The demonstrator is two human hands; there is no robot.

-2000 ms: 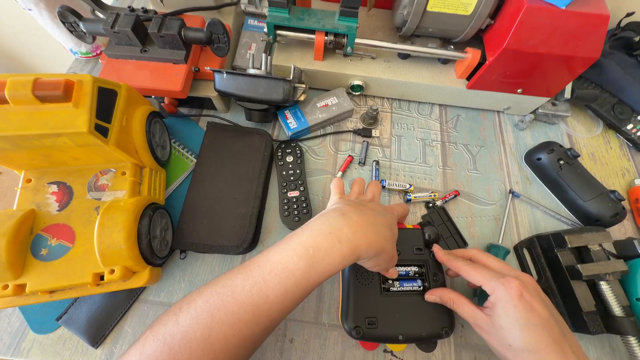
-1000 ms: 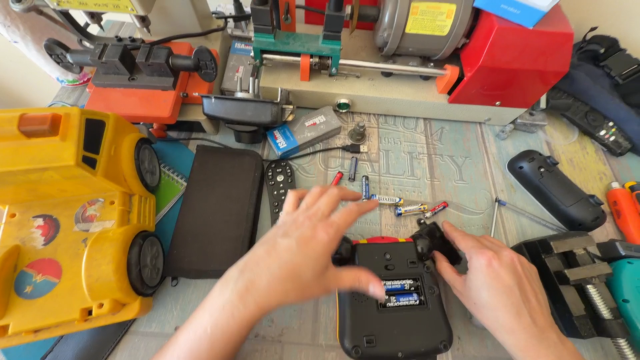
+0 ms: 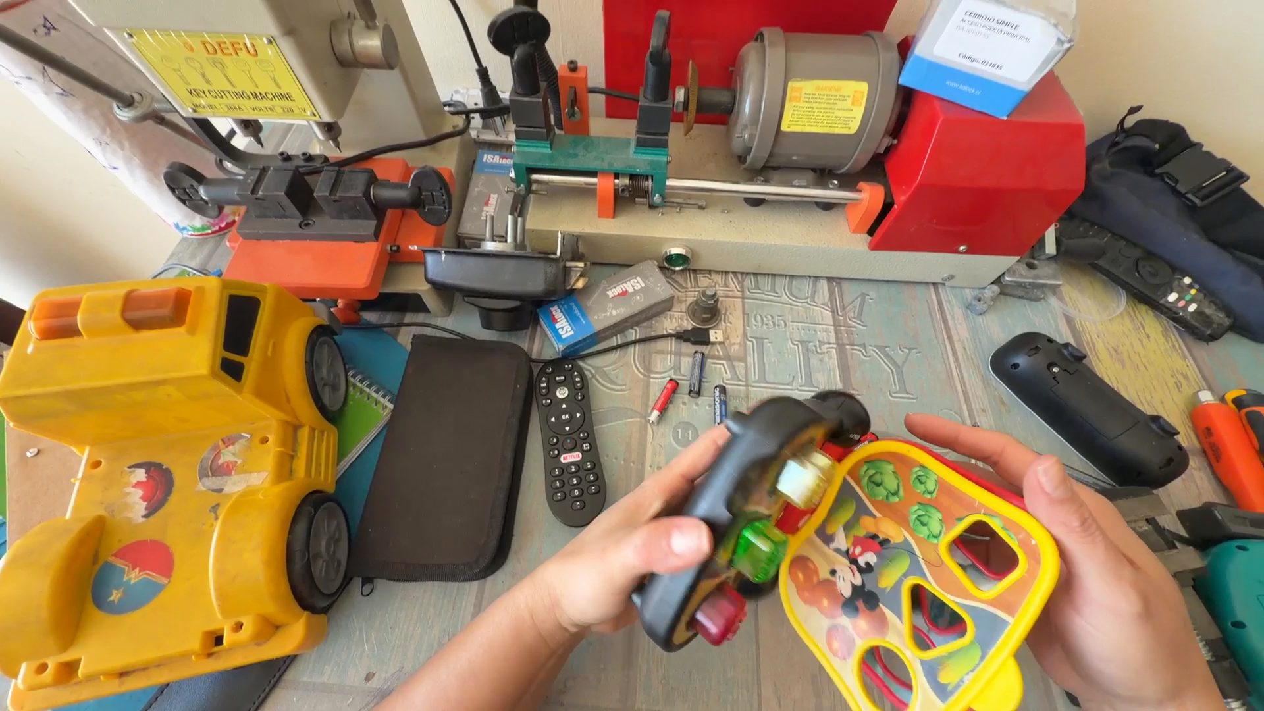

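Observation:
Both my hands hold a hinged plastic toy, opened like a book above the table. My left hand (image 3: 642, 553) grips its black half (image 3: 706, 523), which carries clear, green and red translucent blocks. Around the yellow-rimmed half (image 3: 918, 573), with its cartoon picture and shaped cut-outs, my right hand (image 3: 1106, 563) is closed at the outer edge. Beyond the toy lie a red battery (image 3: 663, 402) and dark batteries (image 3: 697, 374). The toy's battery compartment faces away and is hidden.
A yellow toy truck (image 3: 178, 474), a black zip case (image 3: 444, 459) and a remote control (image 3: 570, 444) lie to the left. Key cutting machines (image 3: 790, 232) stand behind. At the right are a black plastic device (image 3: 1086, 407), an orange-handled tool (image 3: 1224, 449) and a partly visible vise.
The toy lay back side up with batteries showing in its compartment; now it is lifted, turned and opened. My left hand, free of it a second ago, now grips it.

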